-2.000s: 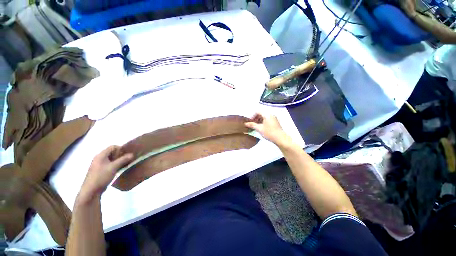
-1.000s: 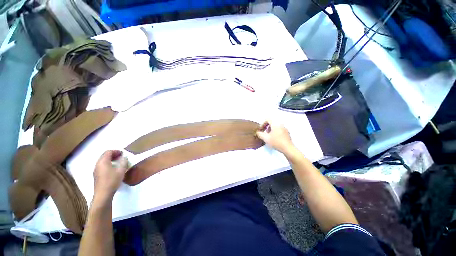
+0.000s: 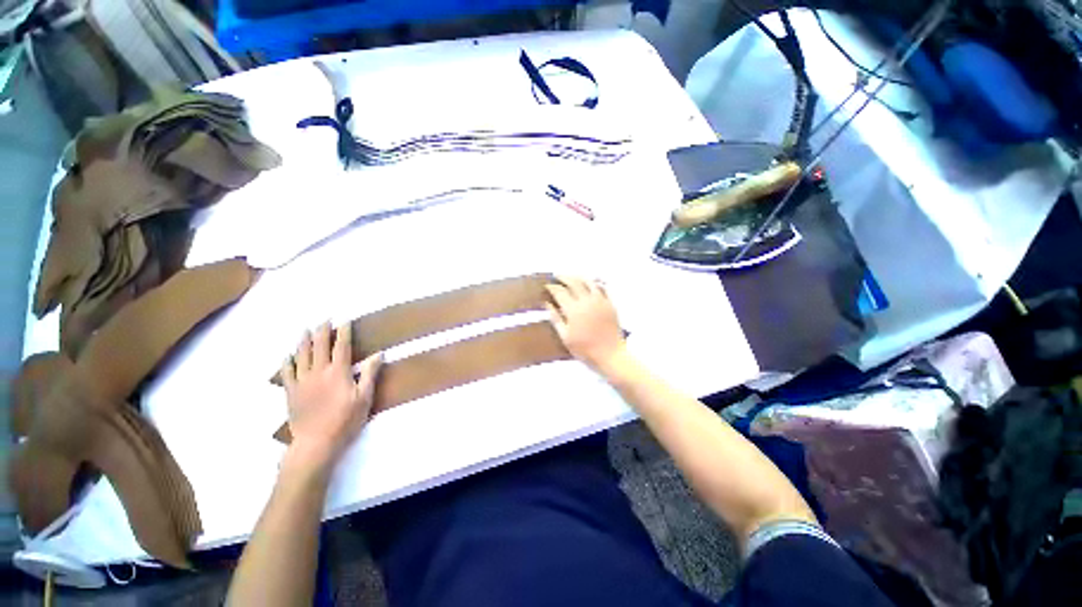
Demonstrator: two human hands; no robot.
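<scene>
Two brown curved strips lie side by side on the white table, the far strip (image 3: pixel 457 308) and the near strip (image 3: pixel 469 358), with a narrow white gap between them. My left hand (image 3: pixel 323 389) lies flat with spread fingers over their left ends; tapered tips show beyond it. My right hand (image 3: pixel 584 318) lies palm down over their right ends. Neither hand grips anything; the hands hide parts of both strips. The steam iron (image 3: pixel 730 223) with its pale wooden handle rests on the dark mat (image 3: pixel 797 302) at the right.
Crossed brown strips (image 3: pixel 160 326) and a brown cut-piece pile (image 3: pixel 142 178) are at left. White layered pieces (image 3: pixel 392 211), a dark-tied strip bundle (image 3: pixel 475 145), a red and dark pen-like item (image 3: pixel 570 203) and a black loop (image 3: pixel 558 81) lie farther back. Hose and cables hang above the iron.
The strips' left ends were lifted, then let go; the far strip is now apart from the near one at the right. Both hands have moved inward and flattened onto the strips.
</scene>
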